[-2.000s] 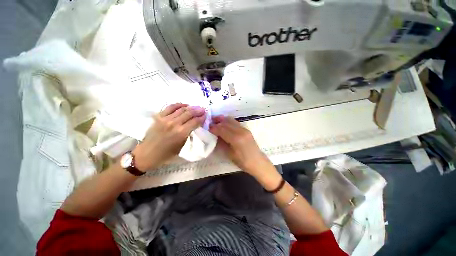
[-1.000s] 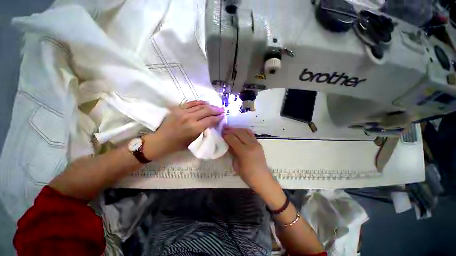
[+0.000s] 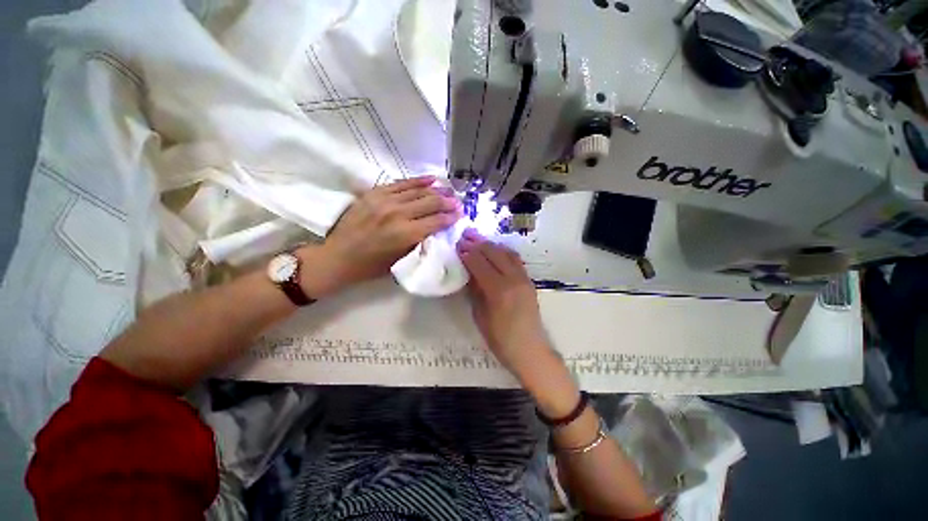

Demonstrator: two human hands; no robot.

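White cloth (image 3: pixel 259 153) with dark double stitch lines is heaped left of the needle and over the table's left edge. My left hand (image 3: pixel 392 229) lies on it, fingertips pressing the cloth close beside the lit needle area (image 3: pixel 474 204). My right hand (image 3: pixel 501 295) pinches the edge of a rounded white end (image 3: pixel 431 269) just in front of the needle. That end bulges between both hands. The glare and my fingers hide the exact edge under the presser foot. The white sewing machine (image 3: pixel 631 122) stands over the bed, right of my hands.
A black phone (image 3: pixel 619 224) lies on the machine bed, with a small tan tab (image 3: pixel 646 268) beside it. A tan strip (image 3: pixel 790 328) stands at the table's right end. Ruler marks (image 3: pixel 651 363) run along the front edge. A white bundle (image 3: pixel 677 448) hangs low at the right.
The view has shifted, so the machine sits farther right in the picture. Both hands stay at the needle with the cloth. The rounded white end has changed shape slightly.
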